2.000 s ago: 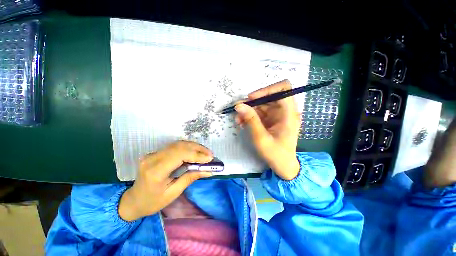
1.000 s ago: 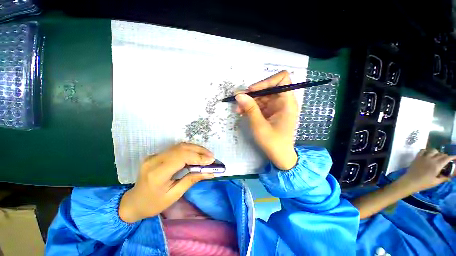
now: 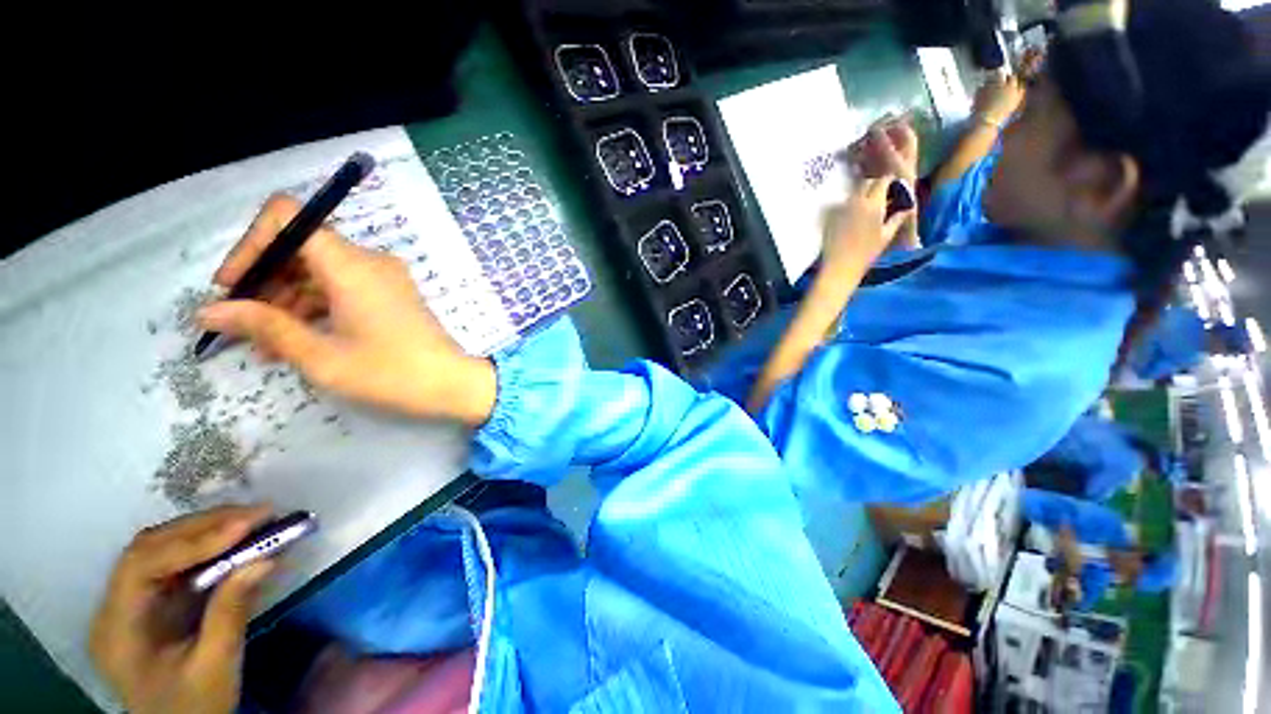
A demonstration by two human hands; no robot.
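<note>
My left hand (image 3: 174, 614) holds a small casing (image 3: 255, 551) with a dark face and a silver-white rim on edge between thumb and fingers, over the near part of the white sheet (image 3: 70, 349). My right hand (image 3: 342, 314) holds a thin black pen-like tool (image 3: 286, 248) like a pencil. Its fine tip points down at tiny grey-black loose parts (image 3: 202, 460) heaped and scattered on the sheet. Whether the tip touches a part cannot be told.
A clear tray with round pockets (image 3: 523, 237) lies at the sheet's right edge. Beyond it stands a black tray (image 3: 634, 207) with two rows of housings. A person in a blue smock (image 3: 962, 363) sits to the right, by another white sheet (image 3: 774, 140). Red items (image 3: 913, 663) are at lower right.
The view has swung right, so the sheet and hands now show further left and the neighbouring person is in view. Both hands still hold the same things.
</note>
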